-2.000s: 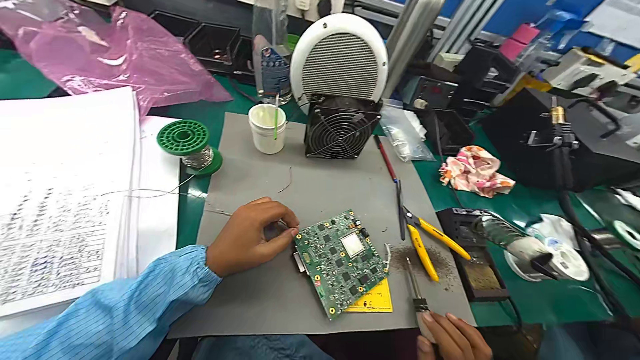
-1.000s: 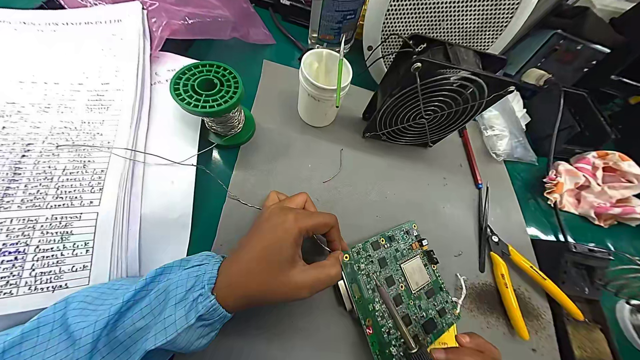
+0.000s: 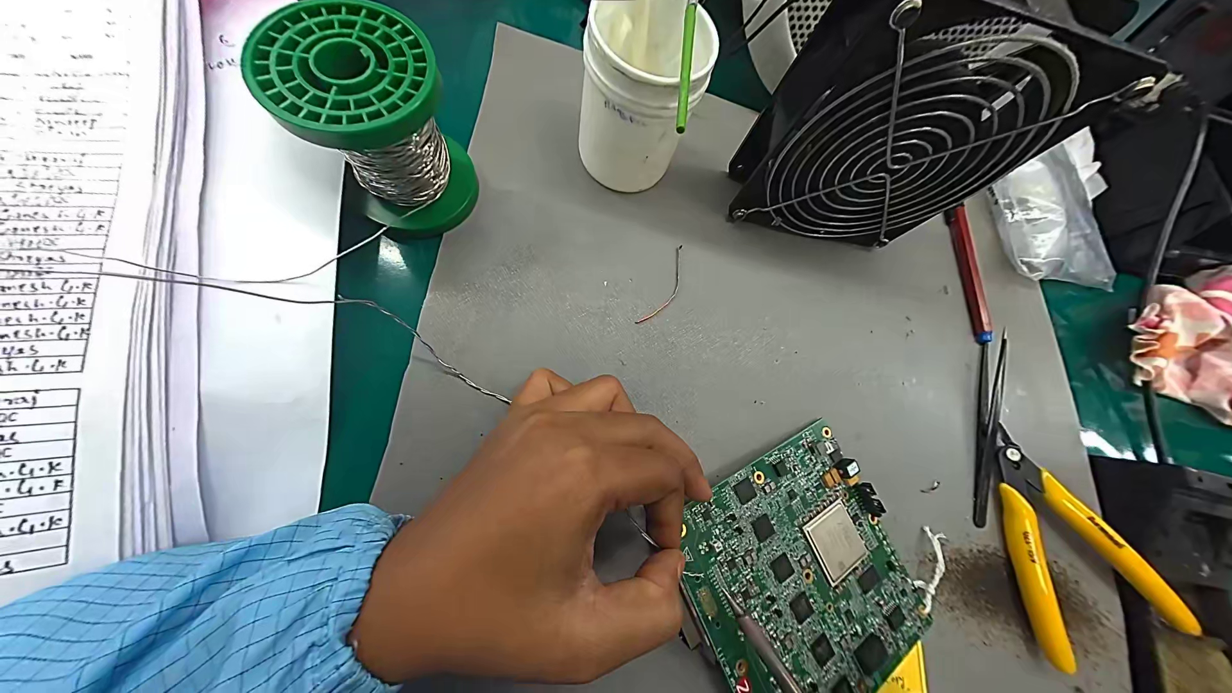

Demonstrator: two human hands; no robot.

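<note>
My left hand (image 3: pixel 568 520) pinches the solder wire (image 3: pixel 443 361) between thumb and forefinger at the left edge of a green circuit board (image 3: pixel 799 568). Behind the hand, the wire trails back over the papers toward a green spool of solder (image 3: pixel 409 173). A soldering iron's slim metal shaft (image 3: pixel 765 650) reaches over the board from the bottom edge, its tip near the thin wire end by my fingertips. Whether tip and wire touch is unclear. My right hand is out of view. Part of a yellow object (image 3: pixel 905 674) shows under the board.
Yellow-handled cutters (image 3: pixel 1035 577), tweezers (image 3: pixel 988 433) and a red-handled tool (image 3: pixel 968 274) lie right of the board on the grey mat (image 3: pixel 558 279). Behind stand a white cup (image 3: pixel 626 125) and a black fan (image 3: pixel 895 144). Written papers (image 3: pixel 260 404) lie left; a crumpled cloth (image 3: pixel 1189 346) lies right.
The soldering iron has moved from beside the cutters onto the board, and my right hand has left the view. My left hand stays at the board's left edge. The view has moved closer.
</note>
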